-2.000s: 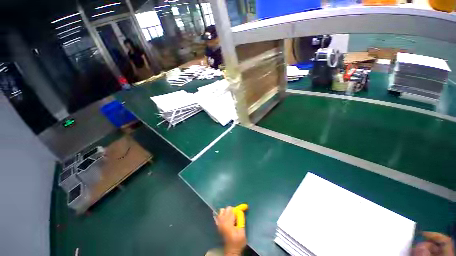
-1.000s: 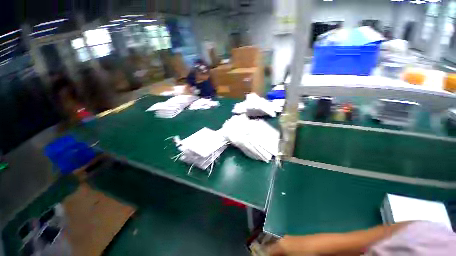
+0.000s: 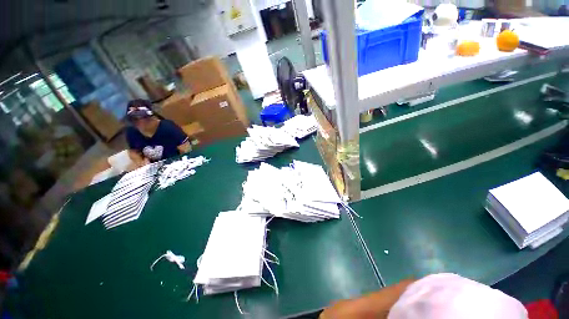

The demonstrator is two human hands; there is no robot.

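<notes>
A pile of white panels point(image 3: 234, 248) lies back up on the green bench, with thin white cables hanging from its sides. A fanned pile of panels point(image 3: 290, 190) touches or nearly touches it behind. A neat stack of white panels point(image 3: 533, 202) stands at the right. A small bundled white cable point(image 3: 176, 258) lies left of the front pile. A bare forearm and pink sleeve of mine cross the bottom edge; the hand at its end is cut off. My other hand is out of the picture.
A metal post point(image 3: 346, 99) stands at the bench joint, below a raised shelf point(image 3: 430, 78) with a blue bin point(image 3: 390, 47). A person point(image 3: 156, 140) sits behind the far bench edge near more panel piles point(image 3: 131, 193). A floor fan point(image 3: 290, 84) and cartons point(image 3: 215, 103) stand behind.
The view has swung left and nearer the cabled piles. The forearm is lower in the picture, and its hand has left the view. The hand at the neat stack earlier is gone.
</notes>
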